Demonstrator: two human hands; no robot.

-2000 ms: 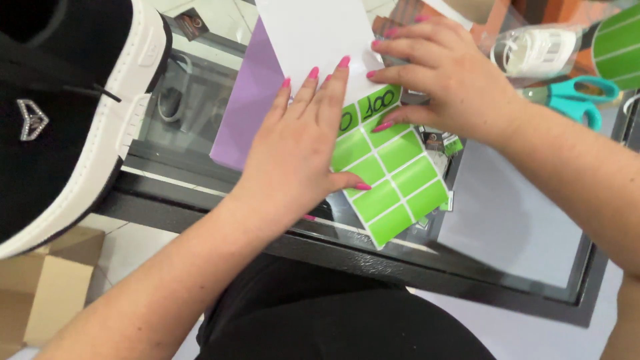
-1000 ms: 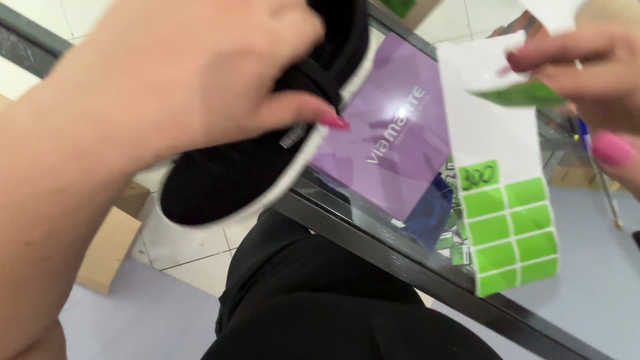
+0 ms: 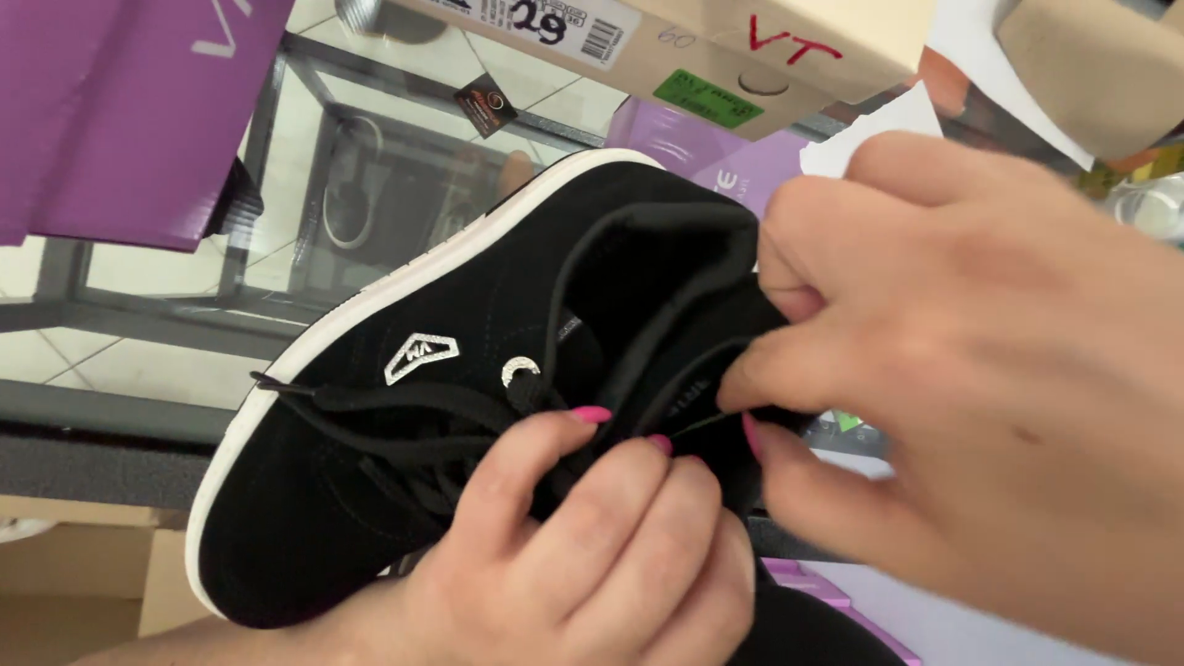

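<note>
A black sneaker with a white sole, dark laces and a silver emblem lies tilted over a glass-topped table. My left hand grips the shoe near its tongue and laces, its pink nails by the opening. Above and to the right, my right hand has its fingertips in the shoe's opening at the tongue. A thin light green edge shows between the two hands; most of whatever it belongs to is hidden. The far end of the heel is partly behind my right hand.
A beige shoebox with a green sticker and handwriting stands at the top. A purple box is at upper left, a small dark card near the middle. Torn white paper lies at right, an open cardboard box at lower left.
Two seconds ago both hands were on a sheet of green stickers; one second ago my left hand held the shoe, and a green piece was at my right hand. Now both hands meet at the shoe's opening.
</note>
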